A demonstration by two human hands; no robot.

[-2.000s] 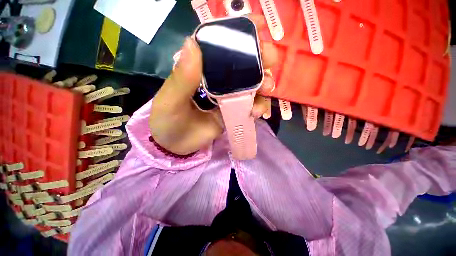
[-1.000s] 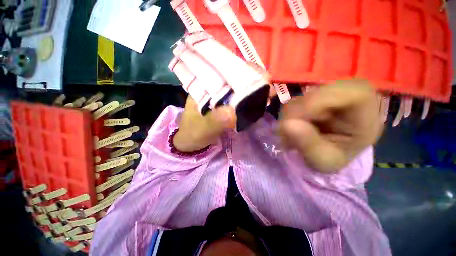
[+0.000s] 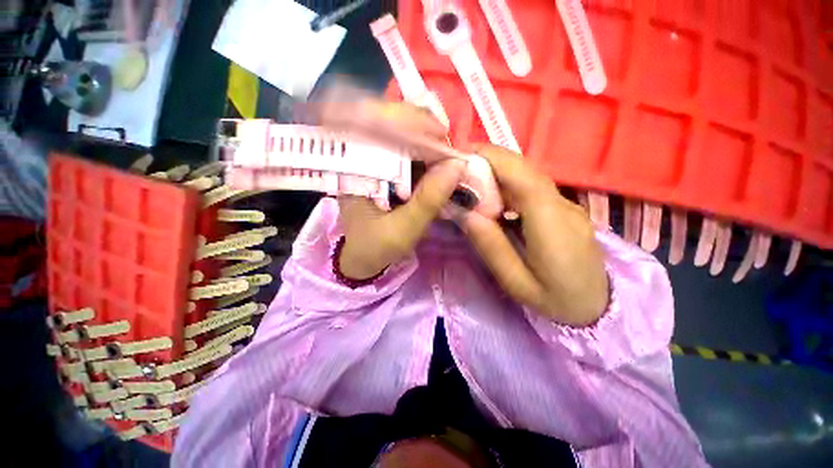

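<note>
My left hand [image 3: 388,219] holds a stack of pink-strap smartwatches [image 3: 311,157], with the straps pointing left. My right hand [image 3: 548,238] grips one pale-cased smartwatch [image 3: 479,187] between thumb and fingers, against the left fingertips. A dark round spot shows on its case. A blurred strap above the stack runs to the left. The screens are hidden. Another pink-strap watch [image 3: 448,26] lies face down on the red tray [image 3: 659,135], its dark sensor window up.
Beige-strap watches [image 3: 224,291] fan out around the red tray stack [image 3: 123,239] at left. A white paper sheet [image 3: 279,44] with a dark pen lies on the green bench. A white board [image 3: 128,101] with a yellow disc is at upper left. Pink straps hang over the right tray's edge.
My right hand has moved left onto the watch at my left hand. The held straps now point left instead of up and left. The view has shifted slightly, with trays and paper further right.
</note>
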